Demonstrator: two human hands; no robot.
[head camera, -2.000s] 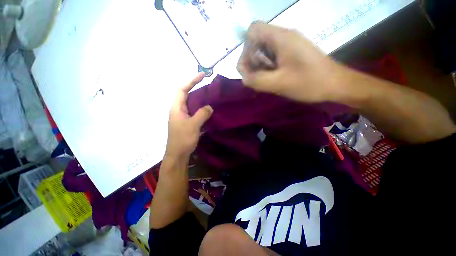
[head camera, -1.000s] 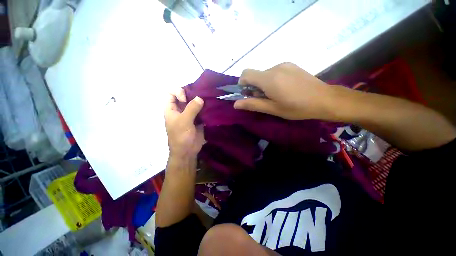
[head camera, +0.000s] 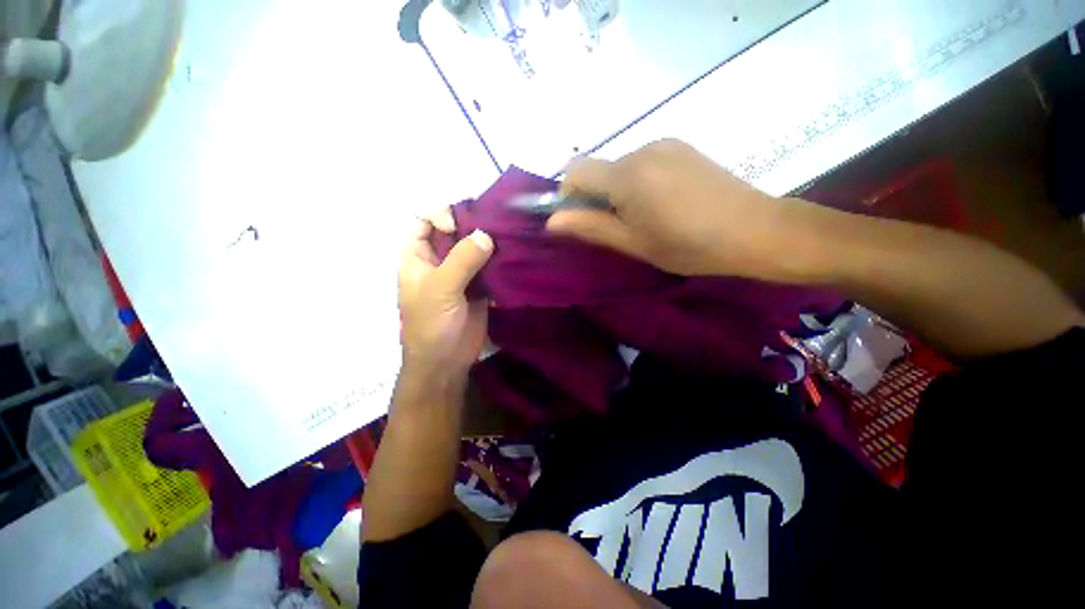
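Observation:
A maroon garment (head camera: 583, 274) lies over the wearer's lap, with its upper end raised at the front edge of the white table. My left hand (head camera: 443, 292) pinches the garment's left edge between thumb and fingers. My right hand (head camera: 666, 208) holds small metal thread snips (head camera: 550, 202), blurred, with the blades pointing left over the raised cloth. Whether the blades touch the cloth cannot be told.
The white sewing table (head camera: 274, 286) spans the upper left. Blurred machine parts (head camera: 524, 24) show at the top. A red basket (head camera: 886, 416) with silvery plastic is at the right, a yellow basket (head camera: 137, 470) at lower left, and a white rounded object (head camera: 113, 77) at upper left.
My right hand has come down from above the table to the cloth with the snips. Their blades showed apart a second ago and are blurred now. My left hand has closed on the garment's edge.

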